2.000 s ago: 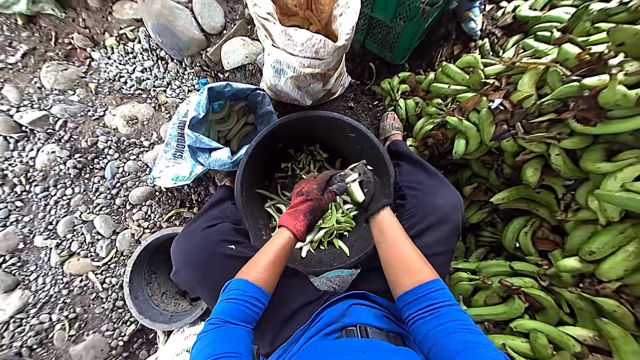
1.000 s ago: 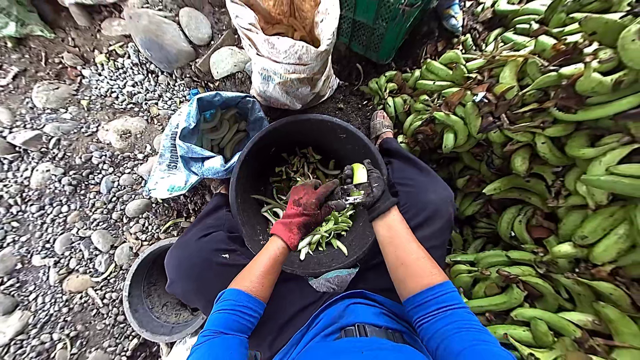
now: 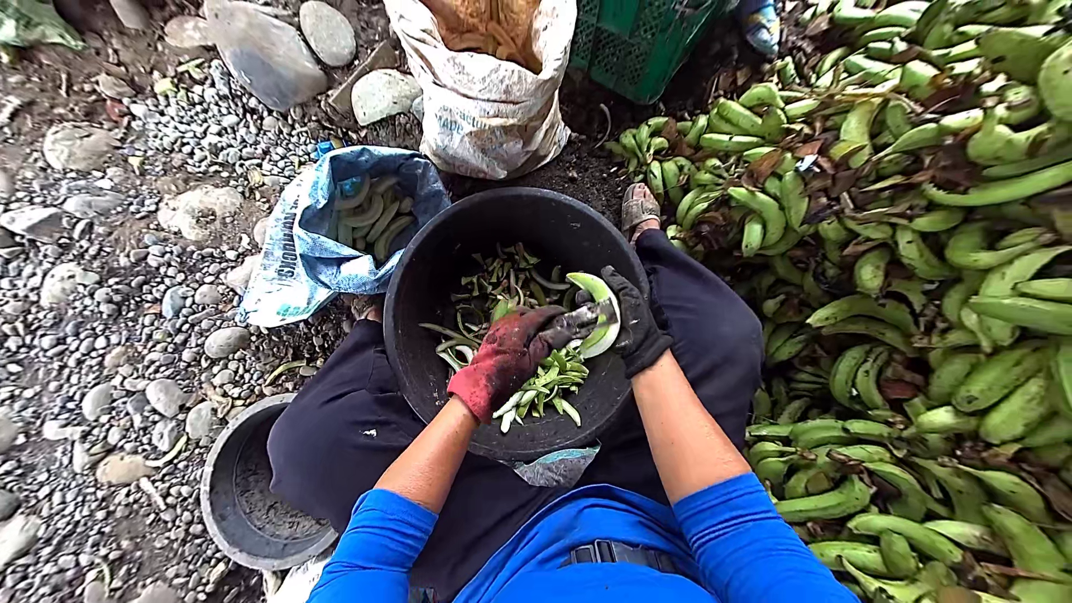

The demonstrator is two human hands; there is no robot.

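My left hand, in a red glove with dark fingers, grips a stained hand tool, possibly a knife or peeler, against a green banana or plantain. That curved fruit, part green and part pale, is in my right hand, in a black glove. Both hands are over a black round tub between my legs. Peel strips lie in the tub below and beside the red glove. My fingers hide part of the tool and the fruit.
A blue-white sack with peeled fruit stands left of the tub, a white sack beyond. A grey basin sits at my left knee. A green crate is at the top. Green bananas or plantains are heaped at right; stones cover the left ground.
The fruit in my right hand shows much more of its curved length than one second ago. The tool now shows plainly between my hands.
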